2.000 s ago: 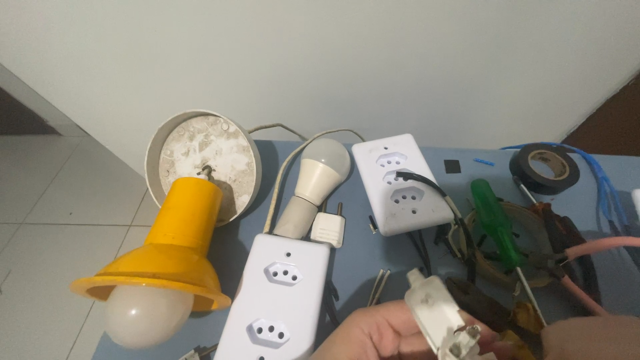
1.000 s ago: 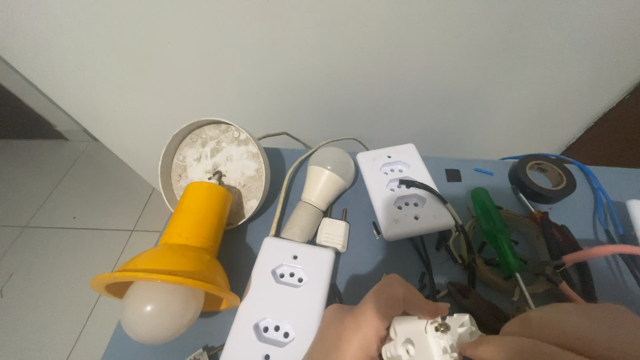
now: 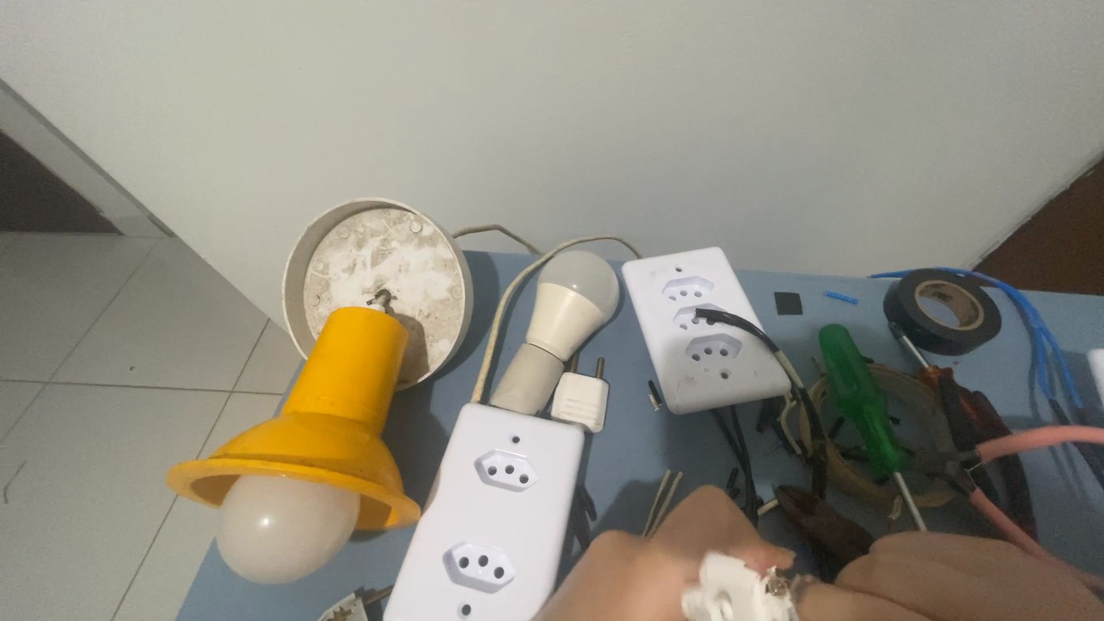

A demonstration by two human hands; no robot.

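Observation:
At the bottom edge, my left hand (image 3: 668, 565) grips a small white plastic electrical fitting (image 3: 733, 591) with metal parts showing on its right side. My right hand (image 3: 962, 582) is closed just right of the fitting, its fingertips at the metal parts; whether it holds something is hidden. A green-handled screwdriver (image 3: 854, 397) lies beyond my right hand, its shaft pointing down toward it. Left of my left hand lies a white two-socket outlet plate (image 3: 539, 526). A three-socket outlet plate (image 3: 660, 354) with a black cable at its middle socket lies farther back.
A yellow lamp (image 3: 345, 379) with a bulb lies at the left against a round whitish base (image 3: 379, 259). Behind the outlets are an LED bulb in a holder (image 3: 565, 310) and a white plug (image 3: 580, 401). Black tape (image 3: 943, 310), blue wires (image 3: 1035, 332) and pink-handled pliers (image 3: 1026, 440) occupy the right.
Two seconds ago the fitting was tilted, its narrow end up, in my left hand. It has since been turned, and my right hand has come in beside it.

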